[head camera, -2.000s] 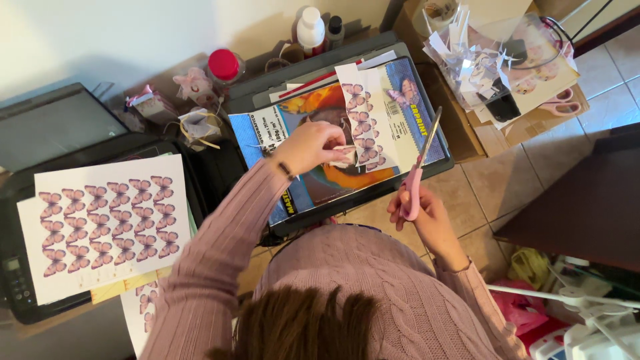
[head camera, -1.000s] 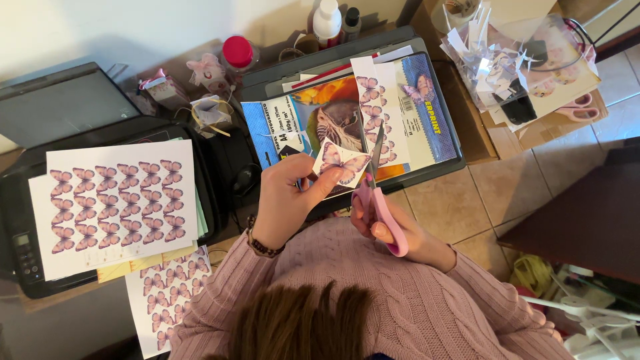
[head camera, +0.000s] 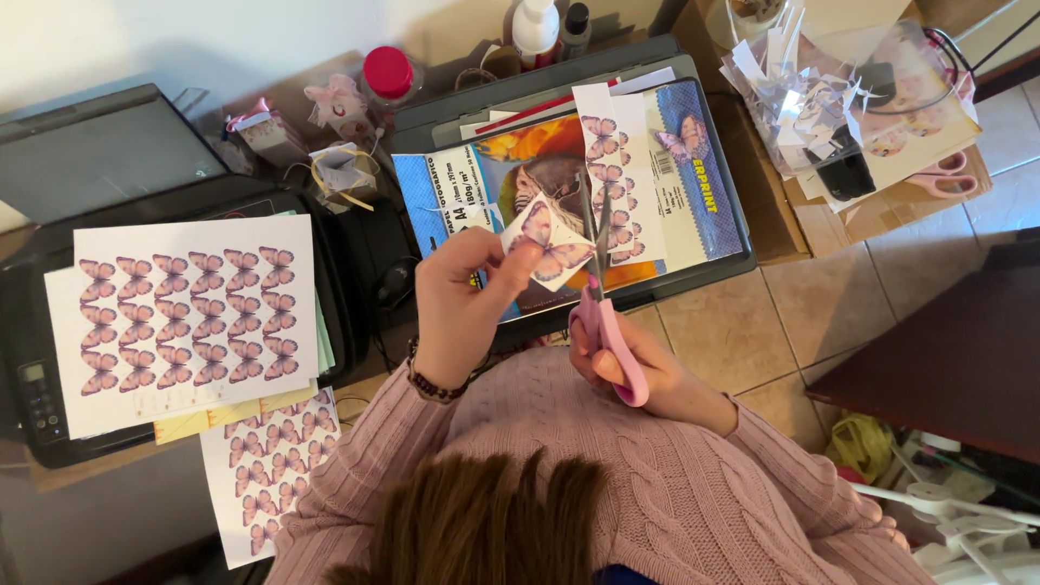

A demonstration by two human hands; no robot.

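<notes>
My left hand [head camera: 467, 296] pinches a small paper piece printed with a butterfly [head camera: 546, 244] between thumb and fingers. Pink-handled scissors [head camera: 611, 341] are in my right hand [head camera: 642, 370], blades parted and pointing up, just right of the paper piece. Beneath the blades, strips of printed butterflies [head camera: 605, 142] lie on a photo paper pack [head camera: 719, 195]. One cut-out butterfly [head camera: 684, 138] rests on the right part of that pack.
Butterfly sheets [head camera: 195, 325] lie on a black printer [head camera: 49, 431] at left, another sheet [head camera: 268, 479] below it. A red-lidded jar [head camera: 390, 73] and a white bottle [head camera: 536, 32] stand behind. At right are a clear container with paper scraps [head camera: 796, 106] and other scissors [head camera: 946, 175].
My left hand has lifted the butterfly piece, which was low over the pack two seconds ago. The scissors have moved left from the pack's right side to beside the piece.
</notes>
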